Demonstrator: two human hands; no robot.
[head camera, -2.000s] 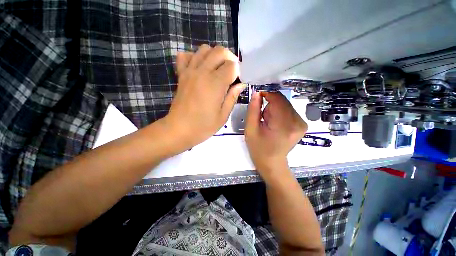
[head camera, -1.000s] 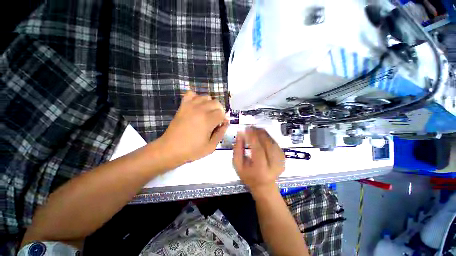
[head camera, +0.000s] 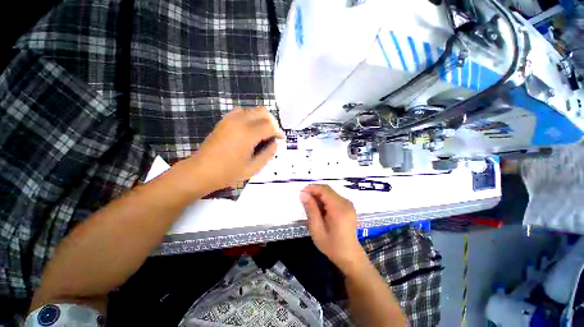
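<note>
The dark plaid garment panel (head camera: 186, 76) with black strips covers the left of the white machine table (head camera: 269, 204). My left hand (head camera: 240, 147) rests on the plaid just left of the presser foot (head camera: 292, 138), fingers curled; a small plaid corner shows under the wrist. Whether its fingers pinch the cloth is hidden. My right hand (head camera: 333, 220) is near the table's front edge, below the needle area, fingers loosely curled, with no held thing visible. The white sewing machine head (head camera: 365, 64) with blue stripes stands above and right.
Black thread snips (head camera: 369, 185) lie on the table right of the needle area. Plaid pieces (head camera: 406, 268) hang at lower right beside the patterned clothing on my lap. The ruler-marked table edge (head camera: 269, 234) runs across the front. A yellow-black floor strip (head camera: 465, 274) shows at right.
My right hand has moved away from the needle toward the table's front edge. My left hand stays beside the foot. The view has shifted, showing more of the machine head, and a plaid corner now shows.
</note>
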